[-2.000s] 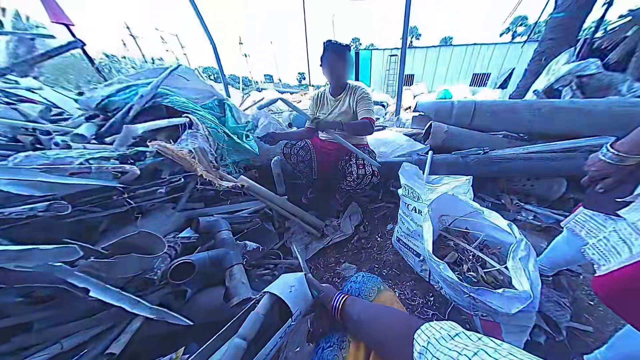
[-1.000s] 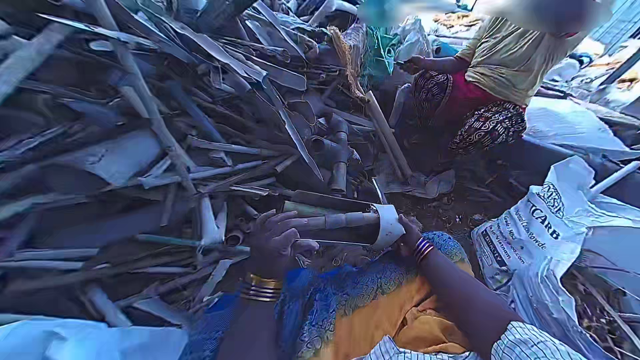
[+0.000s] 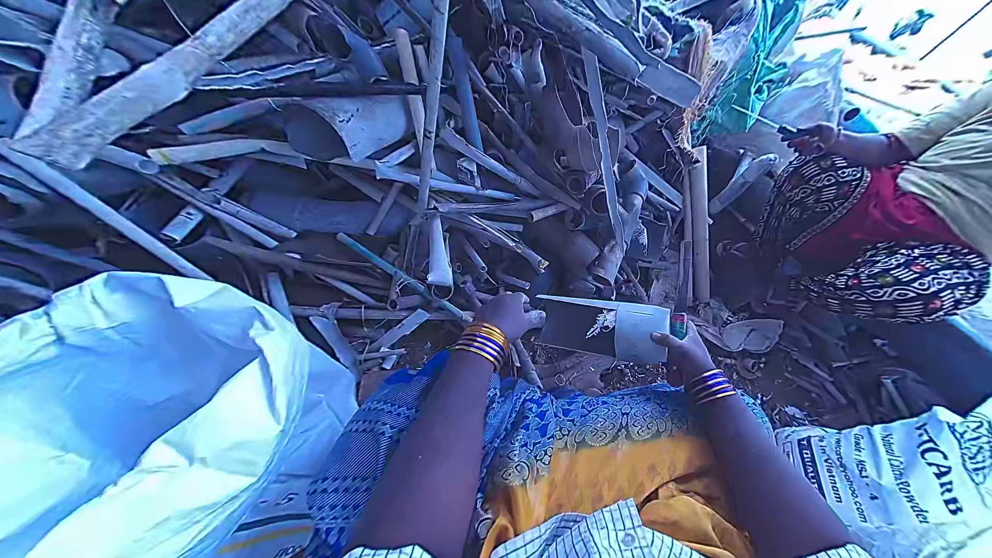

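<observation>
In the head view, my right hand (image 3: 686,353) grips the edge of a broken grey pipe piece (image 3: 642,333) and a tool with a green and red handle (image 3: 679,325). The tool's narrow dark blade (image 3: 685,275) points away from me. Long split sides of the pipe piece extend left, toward my left hand (image 3: 505,316). That hand has curled fingers close to the split end, beside a small pale rounded end; whether it grips anything is unclear. A thin bluish pipe (image 3: 399,275) slants down to my left hand from the heap.
A heap of broken pipes (image 3: 349,178) spreads ahead. An open white sack (image 3: 155,418) stands at left, a printed white sack (image 3: 891,473) at lower right. At right sits another person (image 3: 891,225), one hand (image 3: 814,139) holding a thin tool. Green netting (image 3: 748,77) lies behind.
The view has swung down and left, bringing the left sack into view. My left hand, spread over the pipes a second ago, now has its fingers curled. My right hand still holds the pipe piece.
</observation>
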